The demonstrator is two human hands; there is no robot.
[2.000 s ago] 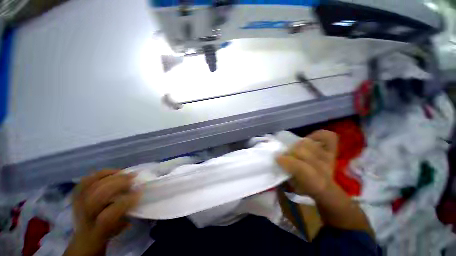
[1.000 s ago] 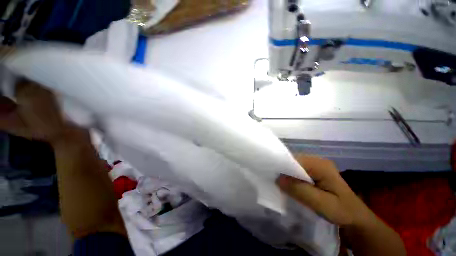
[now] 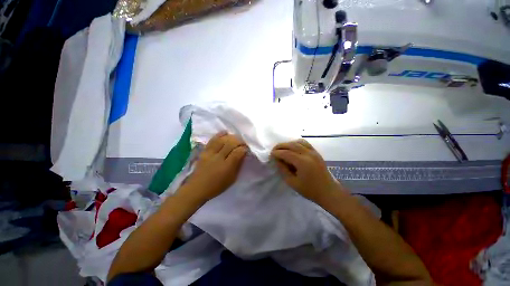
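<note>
A white garment body (image 3: 251, 206) lies over the table's front edge and hangs towards my lap. A green panel (image 3: 174, 159) shows at its left side. My left hand (image 3: 223, 162) grips the cloth's upper part. My right hand (image 3: 296, 165) pinches the same cloth just to the right, fingertips close to the left ones. The cloth's upper end rests on the table, left of and nearer than the presser foot (image 3: 339, 101). The sewing machine (image 3: 391, 61) stands at the upper right, with no cloth seen under its foot.
Thread snips (image 3: 451, 141) lie on the table at right. A printed ruler (image 3: 402, 172) runs along the front edge. White cut strips (image 3: 92, 95) and blue tape (image 3: 123, 78) are at left, a plastic-wrapped brown package (image 3: 190, 14) behind. A red cloth bundle (image 3: 453, 234) lies below right.
The white cloth, earlier stretched between my spread hands, is now lowered onto the table edge. My left hand has moved right, close to my right hand. The green panel now shows.
</note>
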